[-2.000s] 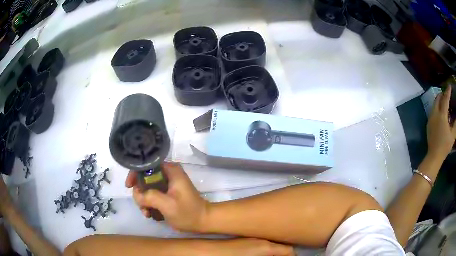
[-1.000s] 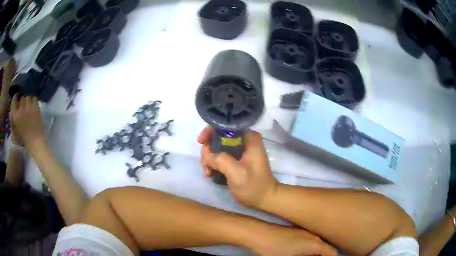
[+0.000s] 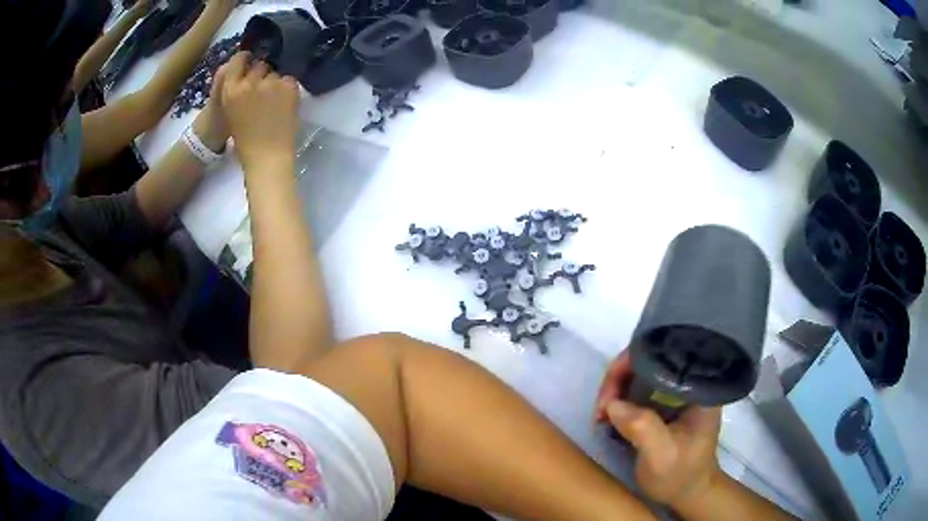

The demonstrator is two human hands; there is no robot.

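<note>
My right hand (image 3: 667, 448) is closed around the handle of a dark grey mini fan (image 3: 702, 305) at the lower right. The fan's wide cylinder head is up, its spoked open face turned towards me, and a yellow label shows on the handle. My left forearm crosses the bottom of the picture, but its hand is cut off by the lower edge. A pale blue retail box (image 3: 850, 427) with a fan picture lies at the lower right, its open flaps towards the fan and its far end cut off by the edge.
Three-armed brackets (image 3: 499, 265) lie loose mid-table. Several dark housings stand at the right (image 3: 829, 244) and the top (image 3: 392, 51). At the left, a person in a grey sleeve (image 3: 142, 356) works with both hands at the housings. A clear plastic sheet (image 3: 341, 183) lies beside their arm.
The view has swung left, so the table things appear farther right and the neighbouring person shows. My right hand still grips the fan. My left hand has dropped out of the picture.
</note>
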